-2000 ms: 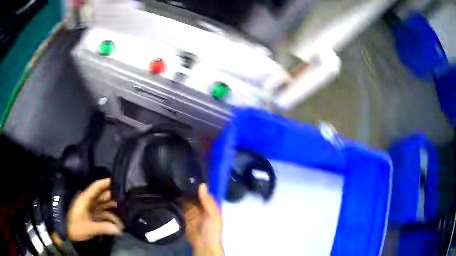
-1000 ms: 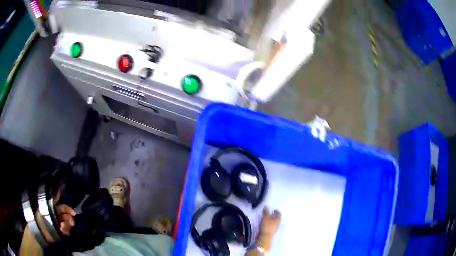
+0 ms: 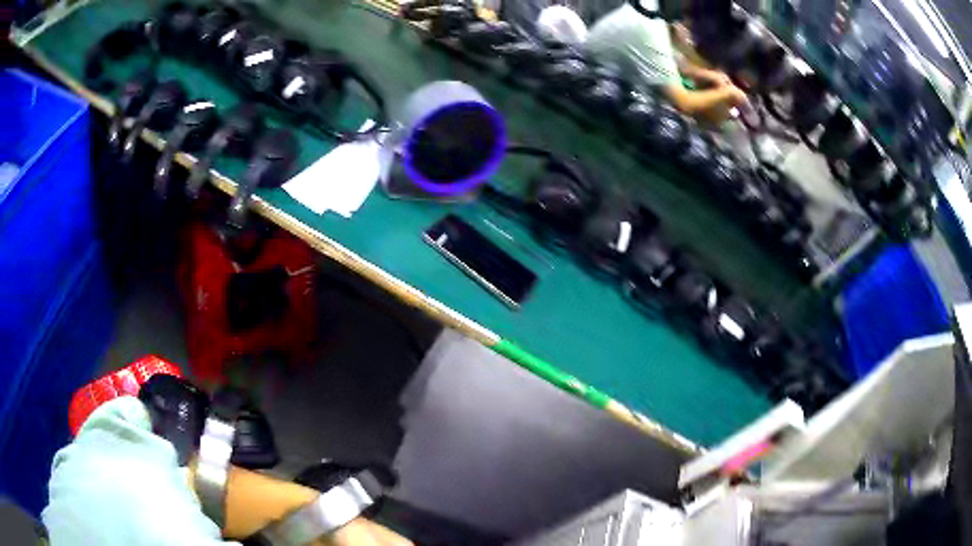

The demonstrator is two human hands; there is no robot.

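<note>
My left forearm, in a light green sleeve, crosses the bottom left; its hand is cut off below the edge. Black headphones (image 3: pixel 176 407) hang on this arm, their bands (image 3: pixel 341 507) showing silver-white edges around the bare forearm. My right hand is not in view. Ahead, a green-matted workbench (image 3: pixel 597 320) bears black headphones (image 3: pixel 258 55) in rows, several with white labels. On it also lie a flat black phone-like rectangle (image 3: pixel 480 259), white sheets (image 3: pixel 339 176) and a round container (image 3: pixel 456 144) with a purple-blue rim.
A blue tote (image 3: pixel 48 256) stands at the left edge, another blue tote (image 3: pixel 895 309) at the far right. A red object (image 3: pixel 245 299) is under the bench. White-grey machine parts (image 3: pixel 629 523) are at the bottom right. Another person's arm (image 3: pixel 703 96) reaches across beyond the bench.
The view has swung from the machine and the open tote to the workbench. My right hand and the headphones in the tote have left view. Headphones still hang on my left arm.
</note>
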